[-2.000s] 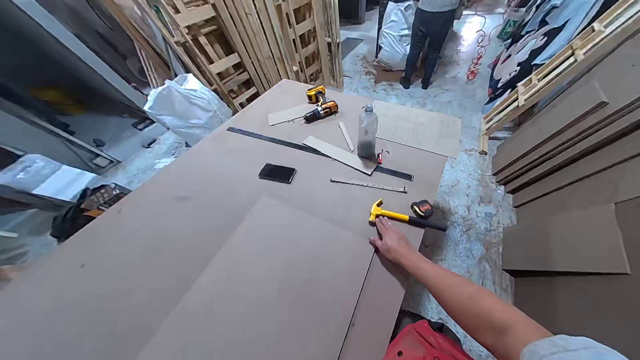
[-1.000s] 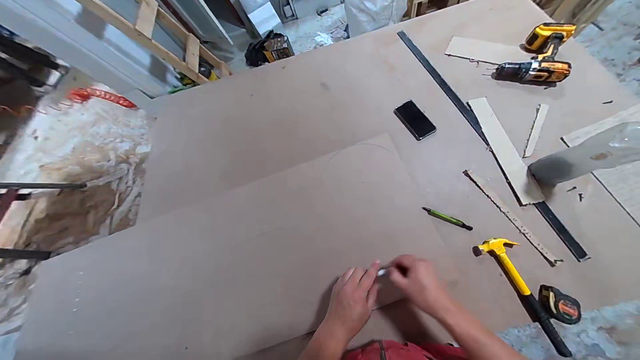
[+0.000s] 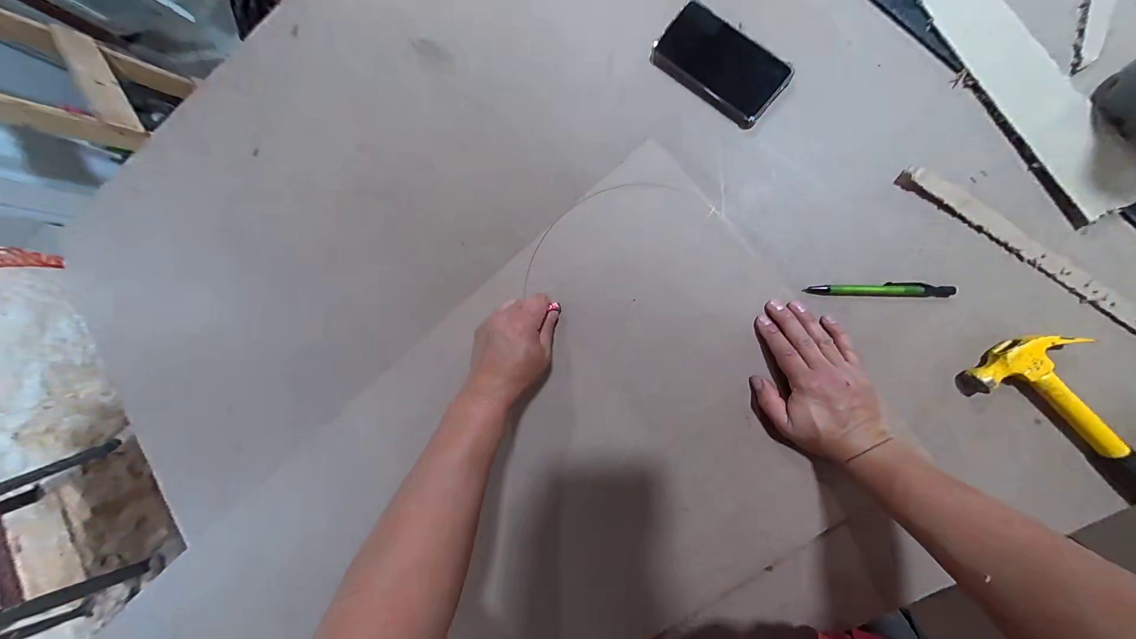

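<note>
A flat tan panel [image 3: 648, 266] lies on a larger board [image 3: 373, 177], with a thin curved line near its far corner. At the near end of that line, my left hand [image 3: 515, 346] is closed on a small object with a red tip; the rest of it is hidden by the fingers. My right hand [image 3: 816, 382] rests flat on the panel near its right edge, fingers spread a little, holding nothing. Just beyond its fingertips lies a green mechanical pencil [image 3: 879, 290]. To the right is a claw hammer [image 3: 1056, 382] with a yellow handle.
A black smartphone [image 3: 723, 64] lies beyond the panel's corner. At the right are a rough-edged narrow strip [image 3: 1021, 248], a wider pale strip [image 3: 1012, 98] and a dark straight bar [image 3: 919, 31]. A wooden frame [image 3: 98, 80] stands past the board's left edge.
My hands, together near the panel's near edge a second ago, are now apart, the right one flat on the panel. The view has moved much closer over the panel.
</note>
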